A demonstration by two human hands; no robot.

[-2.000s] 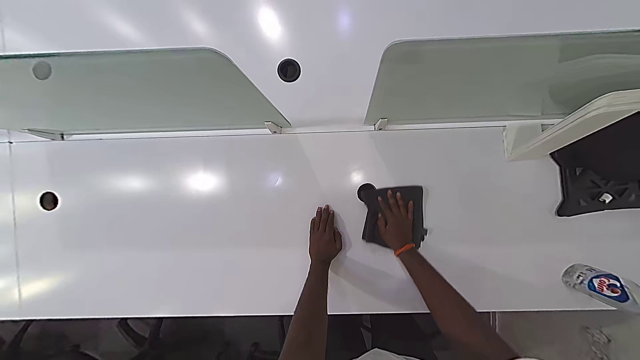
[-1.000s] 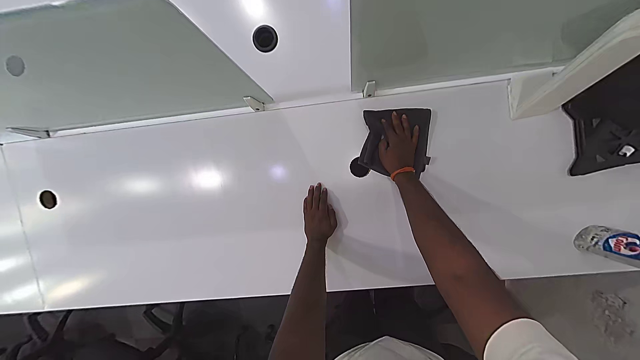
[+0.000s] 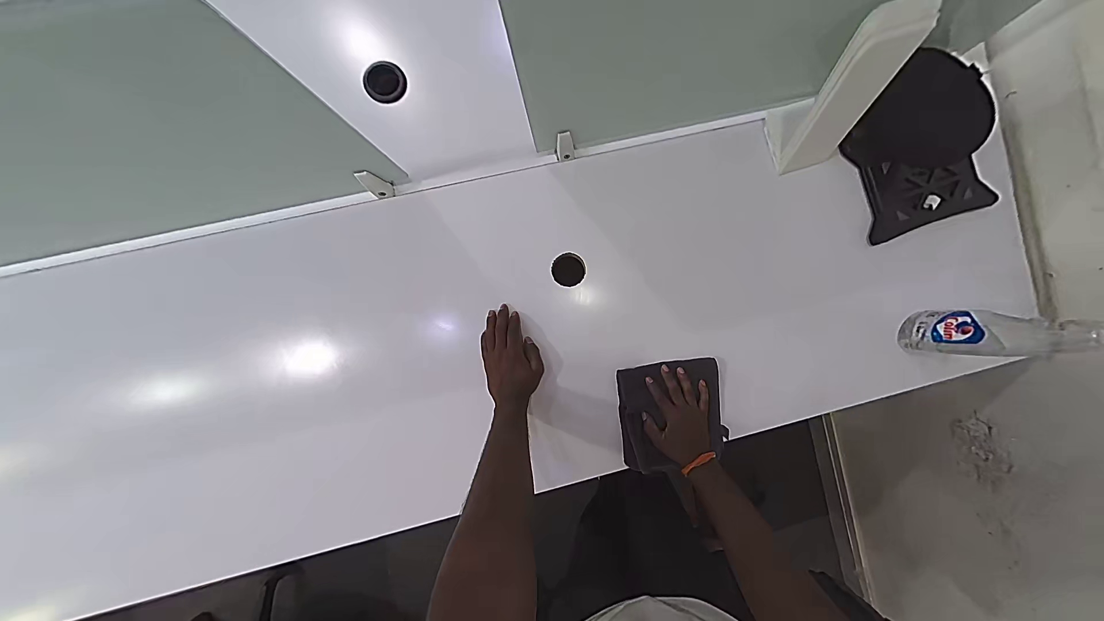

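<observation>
A folded dark cloth (image 3: pixel 638 392) lies on the white desk (image 3: pixel 259 448) by its front edge, its lower end at or just over the edge. My right hand (image 3: pixel 681 418), with an orange band at the wrist, presses flat on this cloth with fingers spread. Left of it, my left hand (image 3: pixel 511 358) rests palm down on the bare desktop, holding nothing, its thumb a little apart. A round black cable hole (image 3: pixel 568 270) shows beyond and between the hands.
A clear plastic bottle (image 3: pixel 992 334) with a label lies at the right end. Behind it are a black plastic stand (image 3: pixel 927 194) and a white upright panel (image 3: pixel 854 86). Frosted glass dividers (image 3: pixel 172 112) line the back, held by small clamps (image 3: pixel 565 147). Another hole (image 3: pixel 385 82) lies beyond.
My right hand and the cloth have moved from beside the cable hole near the back to the desk's front edge. My left hand stays flat on the desk. The view has turned somewhat.
</observation>
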